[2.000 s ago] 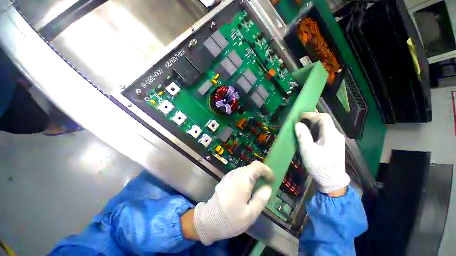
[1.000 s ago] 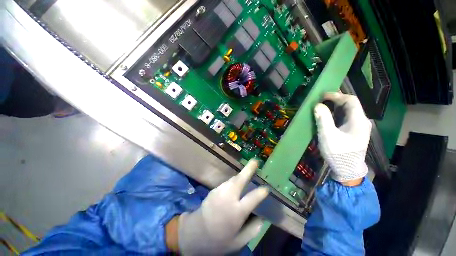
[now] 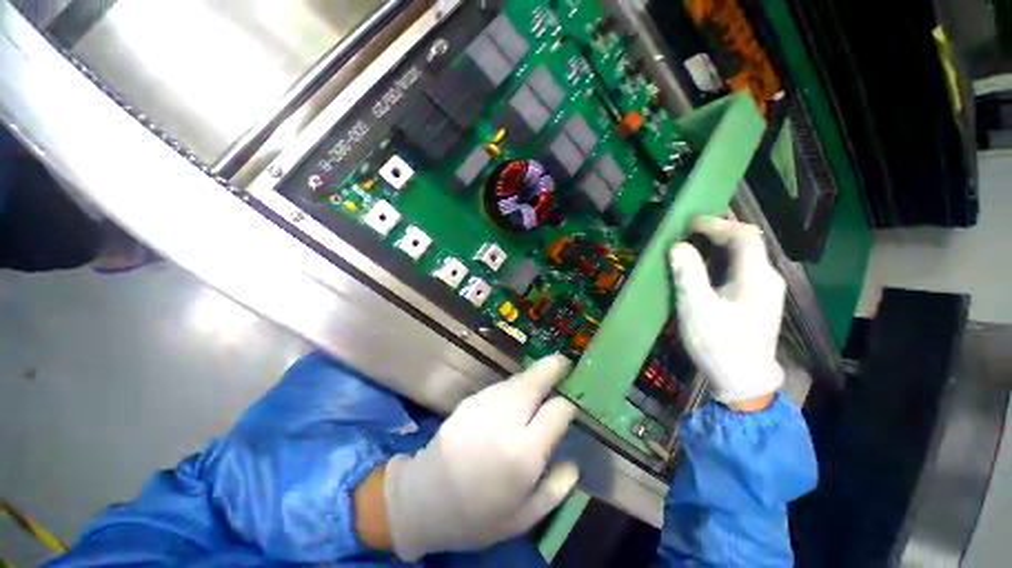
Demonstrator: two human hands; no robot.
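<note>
A green circuit board (image 3: 444,205) crowded with parts lies in a dark carrier (image 3: 366,139) with pale metal edges. A light-green hold-down bar (image 3: 666,250) spans the board across its right part, standing on edge. My right hand (image 3: 727,305), in a white glove, pinches the bar near its middle with thumb and fingers. My left hand (image 3: 488,460), also gloved, is at the bar's near end; its fingertips reach the carrier edge and the bar's foot, fingers apart. Whether they press on it cannot be told. A toroidal inductor (image 3: 519,195) sits mid-board.
Conveyor rail (image 3: 261,261) with chain runs along the left. Beyond the carrier, a tray of orange pieces (image 3: 735,44) and a black tray with a light-green piece (image 3: 801,166) lie on a green mat. Black trays stand at upper right. A person's dark clothing shows at far left.
My left hand has let go of the bar's side and opened at its near end. My right hand still holds the bar. The bar's near end now sits against the carrier edge.
</note>
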